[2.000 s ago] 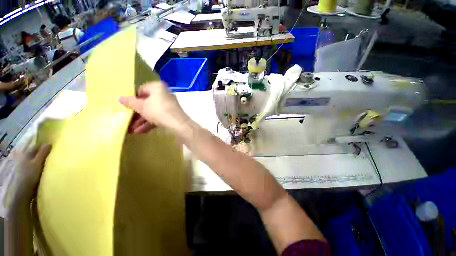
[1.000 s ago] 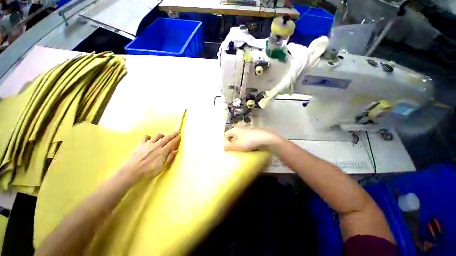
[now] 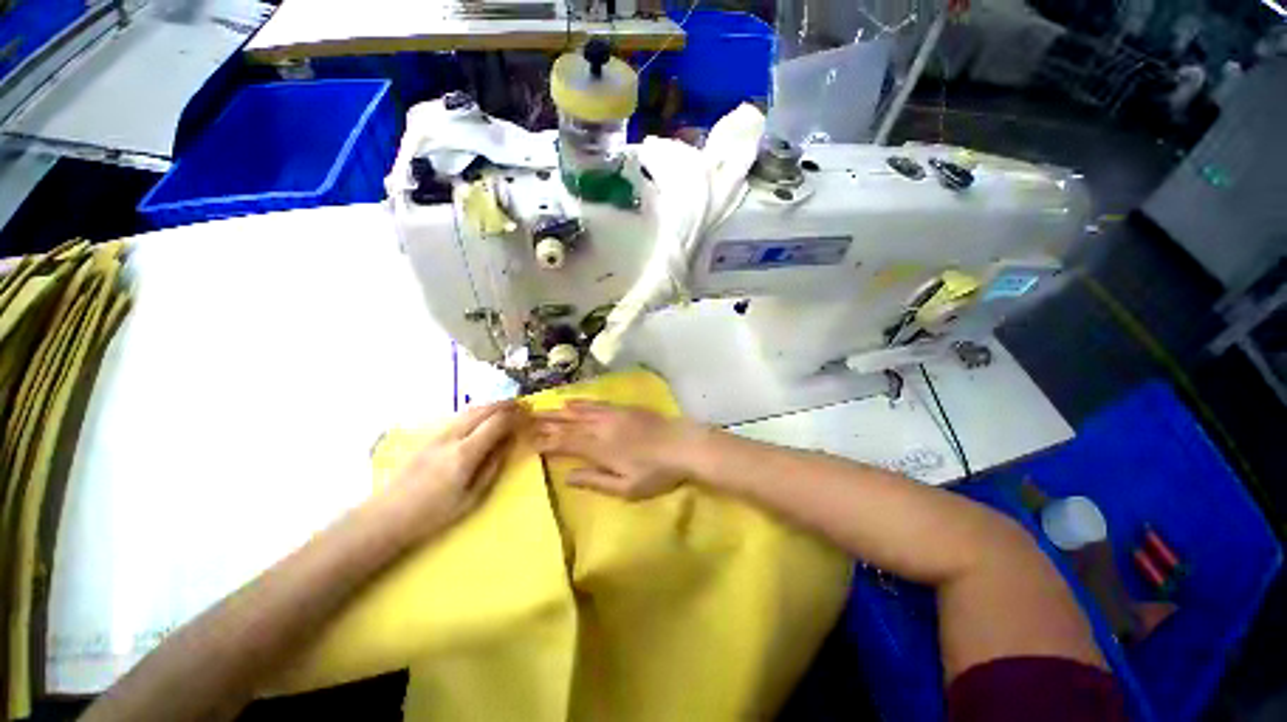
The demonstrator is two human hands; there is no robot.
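Note:
The yellow cut panels [image 3: 635,578] lie on the table in front of the sewing machine [image 3: 790,268] and hang over the front edge. Their far edge reaches under the needle area [image 3: 548,370]. A straight edge runs down their middle between my hands. My left hand [image 3: 473,459] presses on the left panel near its far end. My right hand [image 3: 614,449] lies flat, fingers spread, on the right panel, its fingertips close to the left hand's. The needle tip and presser foot are too small to tell apart.
A panel stack [image 3: 57,367] lies at the table's left. A white cloth [image 3: 692,226] and a bottle with yellow top [image 3: 596,120] are on the machine head. Blue bins stand behind the table [image 3: 275,148] and at lower right [image 3: 1200,522].
Both hands have come together before the needle area, the left moving right. The yellow panels have moved up to the machine and lie flatter. The view has turned right.

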